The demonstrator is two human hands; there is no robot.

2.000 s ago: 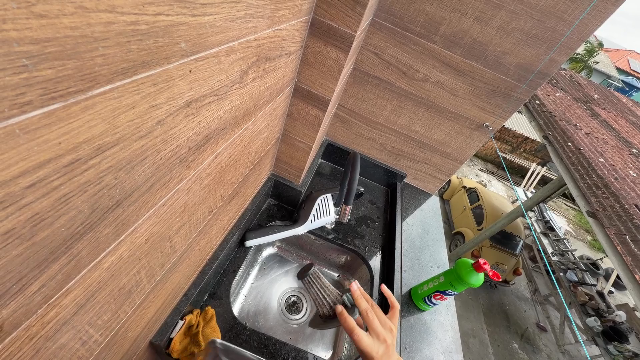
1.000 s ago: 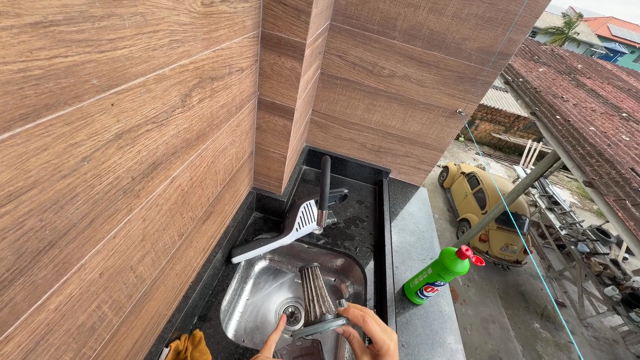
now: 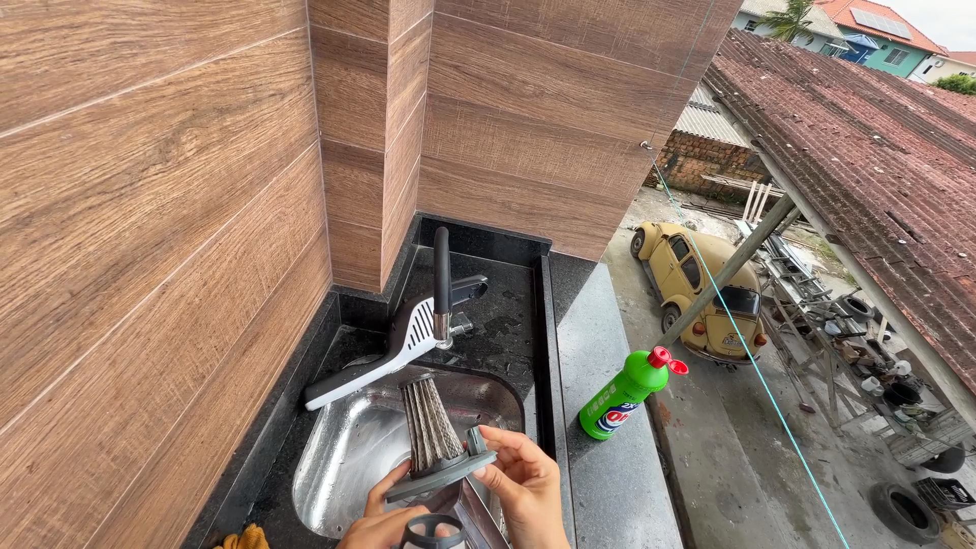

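Observation:
Over the steel sink basin (image 3: 335,465), a pleated vacuum filter (image 3: 431,427) with a grey round base stands tilted between my hands. My right hand (image 3: 526,484) pinches the small tab on the base's right edge. My left hand (image 3: 385,518) has its fingers at the base's left side, low in the view. A dark-rimmed cylindrical part (image 3: 433,530) is close to my left hand at the bottom edge; what supports it is unclear. Behind the basin, a white and black slotted appliance part (image 3: 404,343) lies by the black faucet (image 3: 442,282).
A green detergent bottle (image 3: 621,396) with its red cap flipped up stands on the grey ledge (image 3: 610,488) at the right. An orange-yellow cloth (image 3: 244,538) lies at the lower left. Wood-look walls (image 3: 191,191) enclose the sink; beyond the ledge is a yard with a yellow car (image 3: 701,282).
My left hand has come into view and is at the filter's base. My right hand, earlier spread beside the filter, now pinches the base's tab. The view has shifted.

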